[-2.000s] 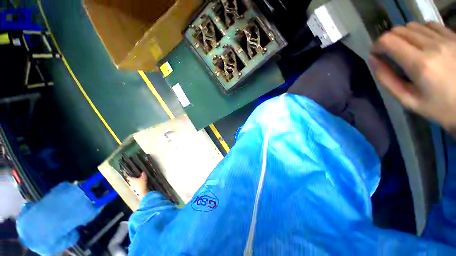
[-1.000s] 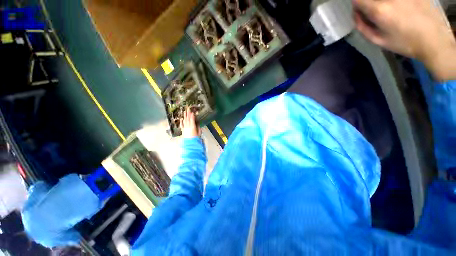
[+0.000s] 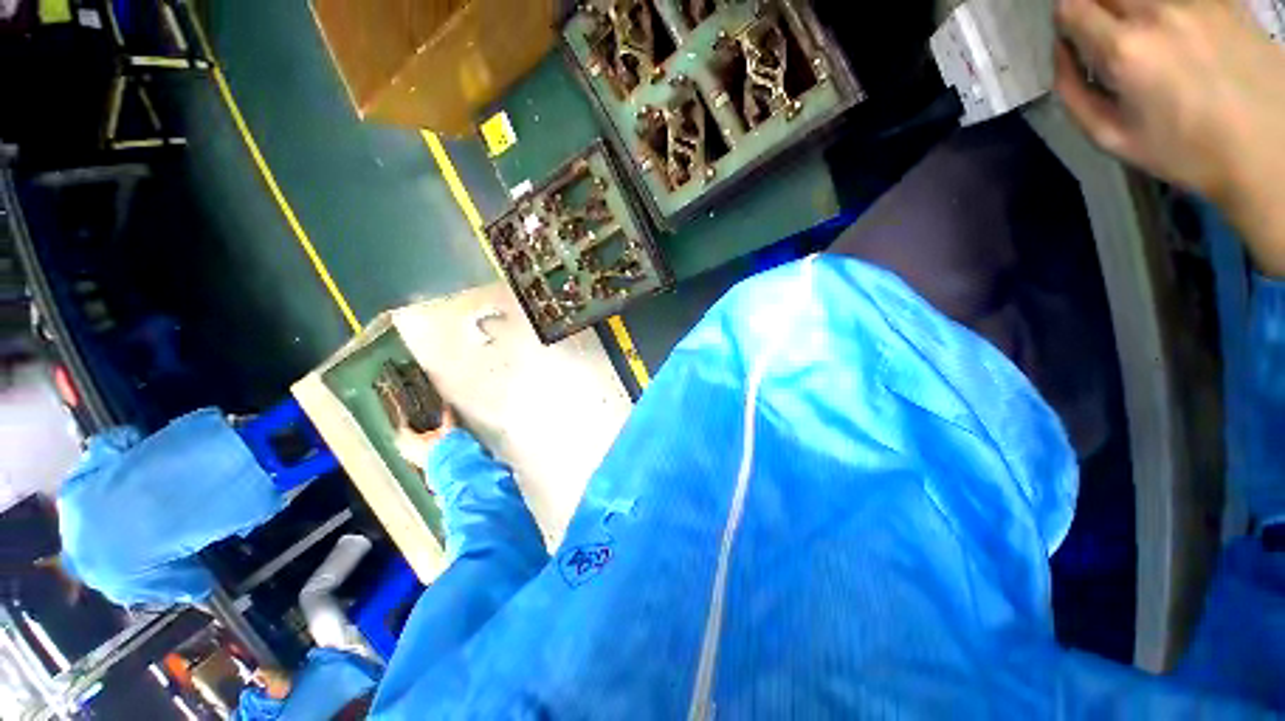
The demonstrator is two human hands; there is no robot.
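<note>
My left hand (image 3: 423, 438) is inside the pale floor bin (image 3: 314, 402), its fingers closed around the near end of a dark piece (image 3: 409, 396). A small carrier with four pockets (image 3: 606, 226) lies tilted beyond the bin. A larger carrier (image 3: 651, 88) with brown metal bits in its pockets lies on top of a low stack, right beside it. My right hand (image 3: 1149, 85) is at the upper right by the line edge, fingers bent and cut off by the frame; whether it holds anything is hidden.
An open brown carton (image 3: 437, 71) stands on the green floor at the top left. A pale machine corner (image 3: 982, 59) and a curved grey edge (image 3: 1127, 352) run along my right side. Another person's blue sleeve (image 3: 166, 507) shows at the left, with racks behind.
My left hand took a carrier out of the bin and let it go beside the larger one, then came back into the bin. My right hand moved up along the line edge.
</note>
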